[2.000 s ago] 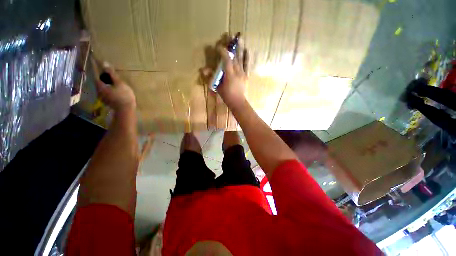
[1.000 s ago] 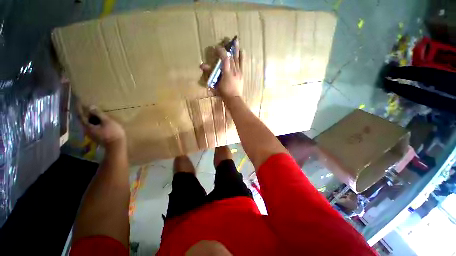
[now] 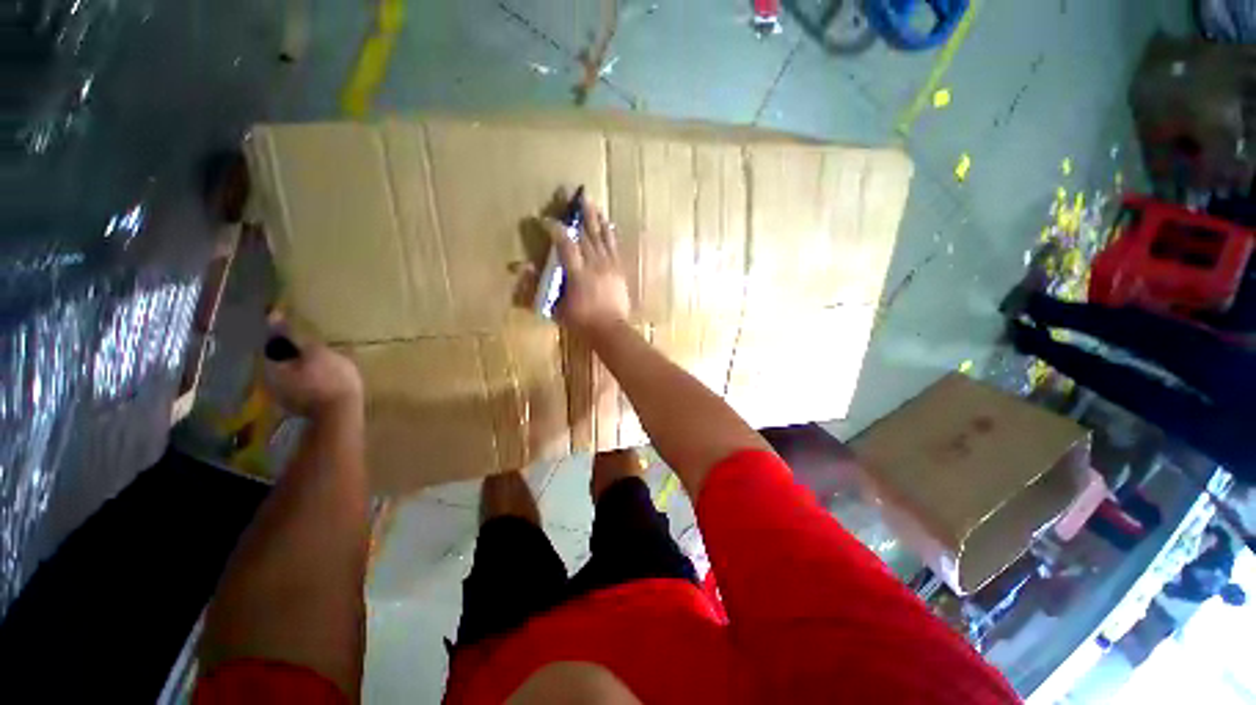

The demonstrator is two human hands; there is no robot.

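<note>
A large brown carton (image 3: 813, 262) with creases and shiny strips lies in front of my legs. My right hand (image 3: 595, 287) rests on its top near the middle and holds a marker pen (image 3: 554, 276), white or silver with a black tip pointing away from me. My left hand (image 3: 320, 379) is at the carton's left edge, with a small black marker cap (image 3: 281, 347) between its fingers. The lower fingers of my left hand are blurred. I see no clear writing on the carton.
Shiny film-wrapped goods (image 3: 117, 344) stand at the left. An open carton (image 3: 964, 448) with red print is at the right. Beyond it are a person's dark-clothed legs (image 3: 1116, 338) and a red stool (image 3: 1171, 255). Yellow scraps and lines mark the floor (image 3: 689, 69).
The view has shifted, so the carton sits lower and more floor shows beyond it. My right hand, still with the pen, is a little further left on the carton. Both hands keep their hold.
</note>
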